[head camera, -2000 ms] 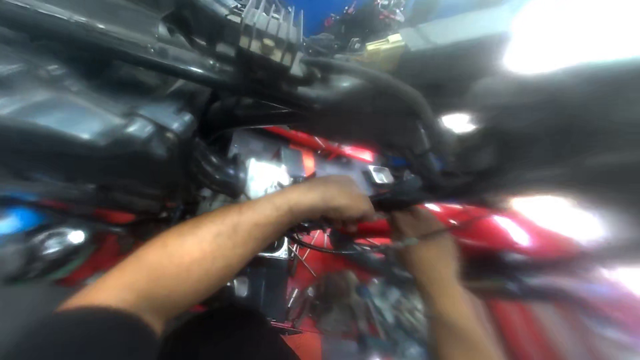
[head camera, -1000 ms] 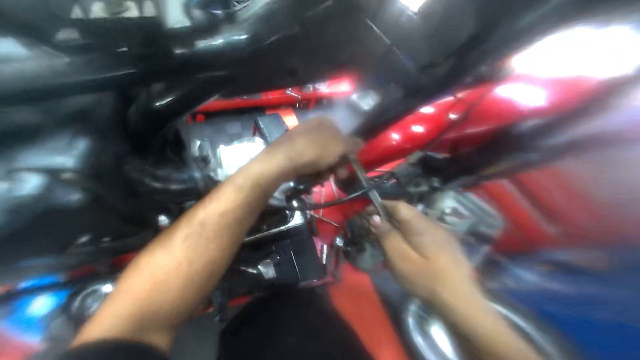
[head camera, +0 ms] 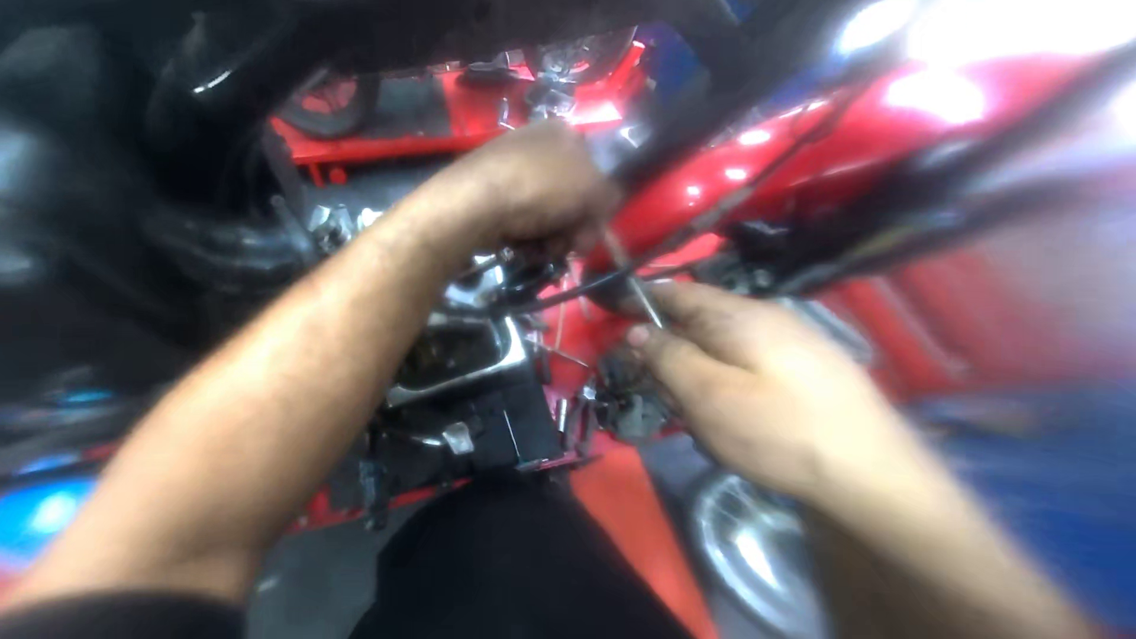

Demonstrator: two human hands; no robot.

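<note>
My left hand (head camera: 555, 191) is curled beside the red painted part of a motorcycle (head camera: 701, 191), near the upper end of a thin metal rod or tool (head camera: 645, 300). What its fingers hold underneath is hidden and blurred. Lower right, my right hand (head camera: 728, 373) pinches the lower end of that thin metal piece between thumb and fingers. A black cable (head camera: 577, 291) crosses the gap between the two hands. Below my left wrist lies a chrome-edged part (head camera: 515, 346).
Black tubes or bars (head camera: 852, 226) run diagonally at the right. A red metal frame (head camera: 382, 149) lies behind my left hand. Small metal parts sit on a dark tray or box (head camera: 488, 430). A chrome wheel-like part (head camera: 754, 541) is at the bottom right.
The view has shifted a lot. Two seconds ago my hands were close together at a dark bar; now they are farther apart, with the thin metal piece visible between them.
</note>
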